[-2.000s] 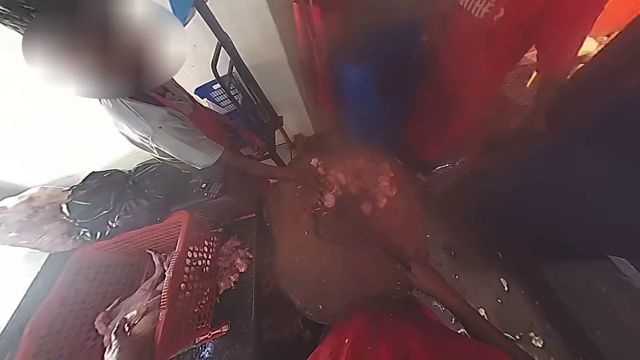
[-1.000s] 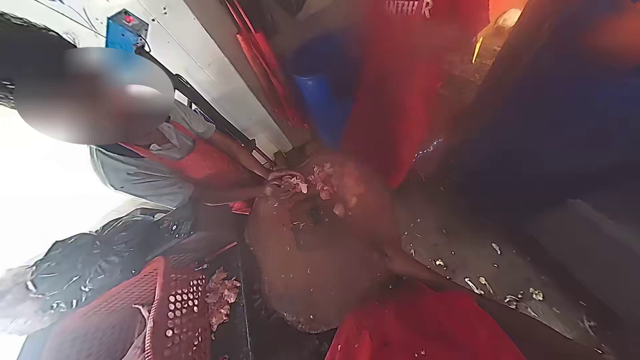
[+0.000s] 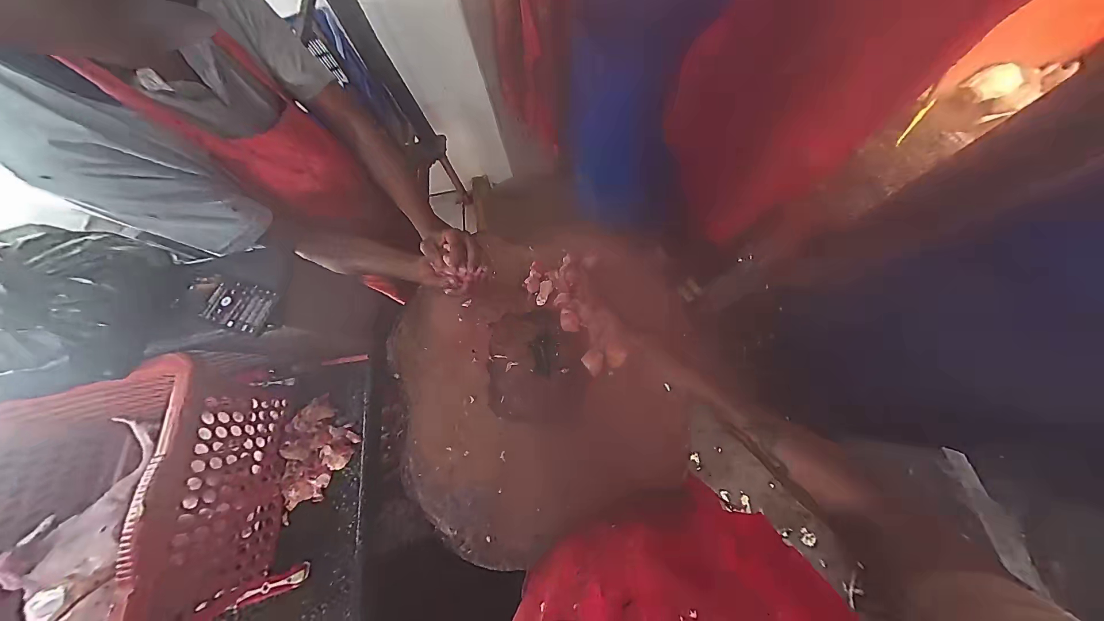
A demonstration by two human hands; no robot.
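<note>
A round wooden chopping block (image 3: 483,466) fills the middle of the head view. Small pieces of raw meat (image 3: 569,297) lie across its upper part. From the lower right a blurred forearm reaches over the block; my right hand (image 3: 634,345) at its end is smeared beside the meat, so its fingers and any hold cannot be made out. A dark, squarish blurred shape (image 3: 535,362), possibly a blade, shows left of that hand. My left hand is out of view. At the block's upper left edge, a co-worker's hands (image 3: 453,259) are together over meat pieces.
At lower left stands a red perforated plastic crate (image 3: 172,431) with pale meat inside; meat scraps (image 3: 319,453) lie beside it. Black plastic bags (image 3: 78,285) are behind. A co-worker in a red apron (image 3: 302,172) leans in at upper left. Dark blue clothing (image 3: 931,328) is at right.
The co-worker's hands now sit together at the block's upper left edge; one second ago they were at the meat pieces. The view has shifted.
</note>
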